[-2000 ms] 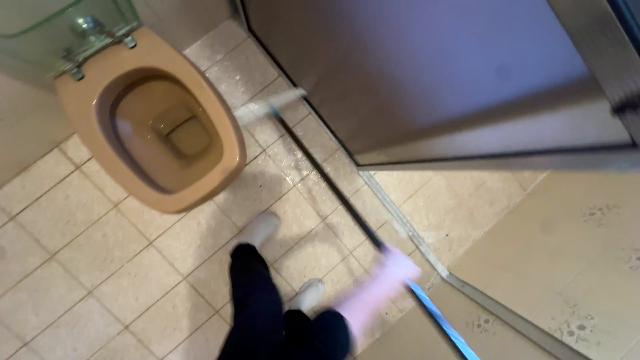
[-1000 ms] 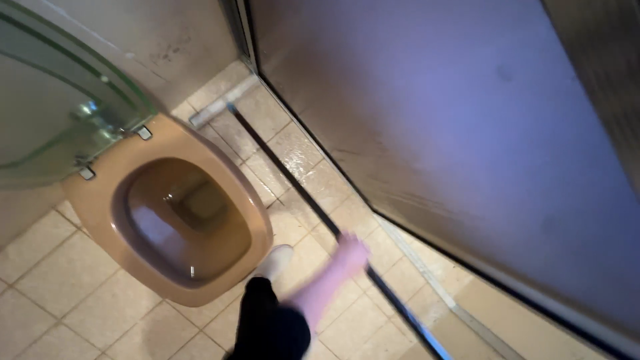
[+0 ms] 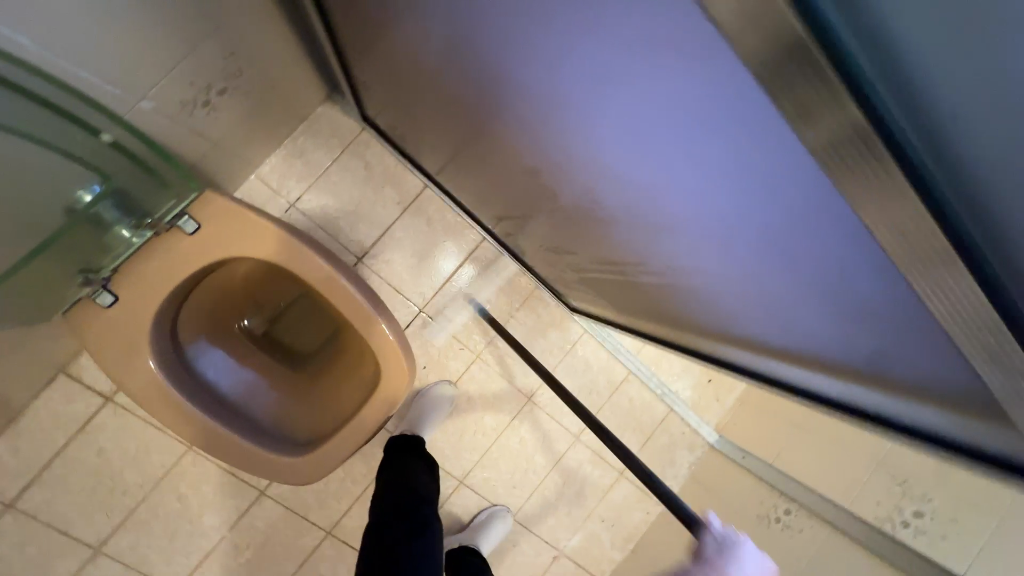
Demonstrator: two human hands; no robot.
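Note:
My right hand [image 3: 730, 550], partly cut off by the bottom edge at the right, is closed around the dark pole [image 3: 588, 420] of a long-handled floor squeegee. The pole slants up and left across the floor. Its narrow pale head [image 3: 470, 306], blurred, lies on beige floor tiles [image 3: 384, 188] between the toilet and the shower panel. Wet, shiny patches show on the tiles near it. My left hand is out of view.
A tan toilet bowl [image 3: 232, 452] with its greenish clear lid [image 3: 48, 192] raised stands at left. A framed frosted panel [image 3: 640, 160] fills the upper right, above a metal floor track [image 3: 656, 384]. My pale shoes [image 3: 428, 410] are below the squeegee head.
The squeegee head has come away from the wall corner by the toilet, back toward my feet. My right hand has moved down and right with the pole.

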